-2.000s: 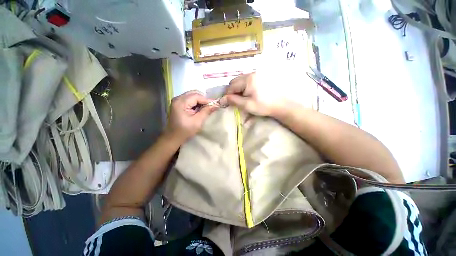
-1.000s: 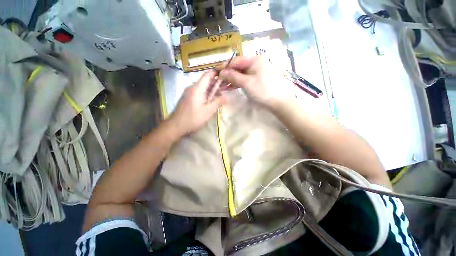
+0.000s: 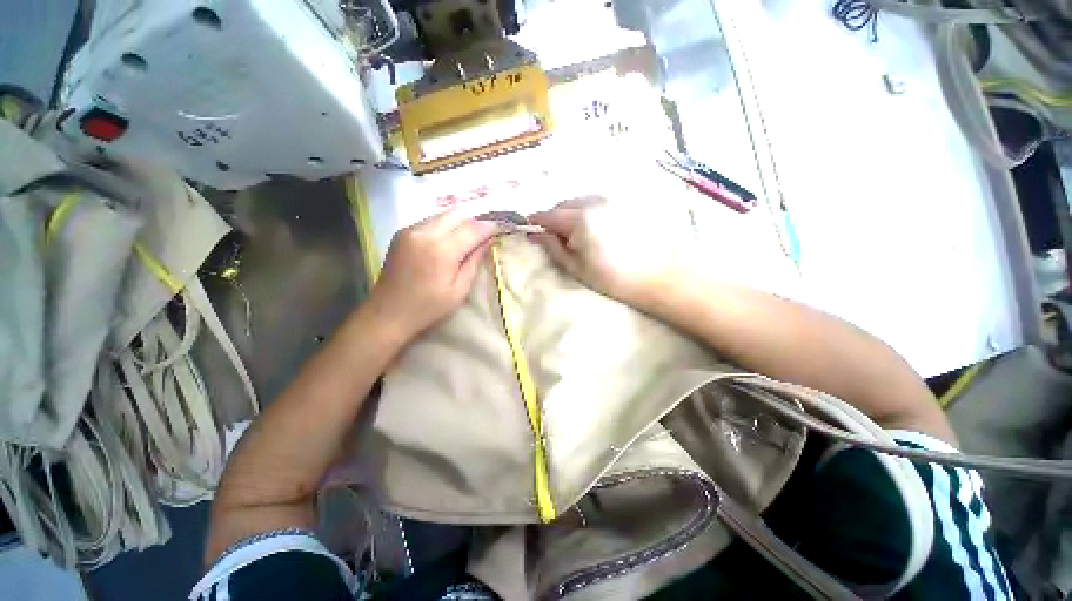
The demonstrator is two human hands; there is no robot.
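Observation:
A beige bag body [image 3: 447,411] lies over the table edge and my lap, with a yellow binding tape [image 3: 522,376] running down its middle. My left hand [image 3: 435,264] grips the bag's top edge left of the tape. My right hand [image 3: 600,247] grips the same edge right of the tape. A short folded end [image 3: 511,221] shows between my fingers, with a dark part whose detail is unclear. The yellow clamp frame [image 3: 476,120] is just beyond my hands, not touching the bag.
The white machine head [image 3: 223,88] stands at upper left. Red-and-black thread snips [image 3: 711,184] lie right of the clamp. Stacked bags with hanging straps [image 3: 88,282] are at left; more beige bags [image 3: 1020,429] are at right. A dark cord [image 3: 856,14] lies upper right.
Both hands have moved back from the clamp frame toward me, with the bag edge. My right fingers were raised by the clamp and are now down on the edge.

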